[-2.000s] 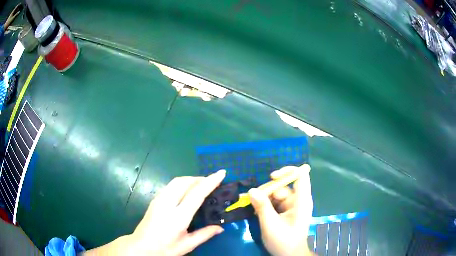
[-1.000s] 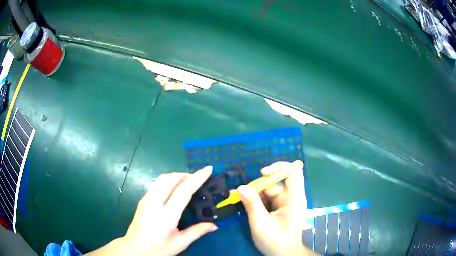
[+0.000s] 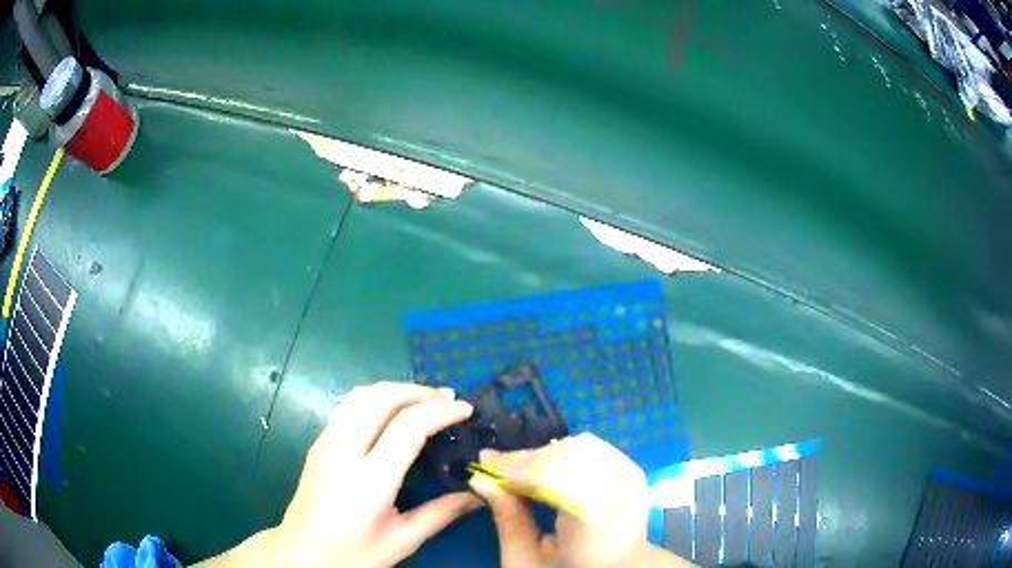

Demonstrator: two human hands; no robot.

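A black plastic housing (image 3: 519, 402) lies over the lower left part of a blue dot pad sheet (image 3: 605, 355). My left hand (image 3: 377, 472) holds the housing by its left side, with fingers on its upper edge and thumb at its lower edge. My right hand (image 3: 583, 494) is shut on yellow tweezers (image 3: 522, 484), whose tip is at the housing's lower part. The hand covers much of the tweezers and the housing's lower right. I cannot tell whether the tip holds a small piece.
A strip sheet (image 3: 749, 505) lies right of my right hand, and a dark lined sheet (image 3: 963, 527) at far right. A white-edged strip sheet (image 3: 39, 355) is at far left. A red-labelled bottle (image 3: 100, 128) stands at upper left. Something blue (image 3: 144, 554) is at lower left.
My right hand has turned and moved down and left over the housing, and the tweezers now point more up and left. More of the housing's upper frame and the dot sheet shows.
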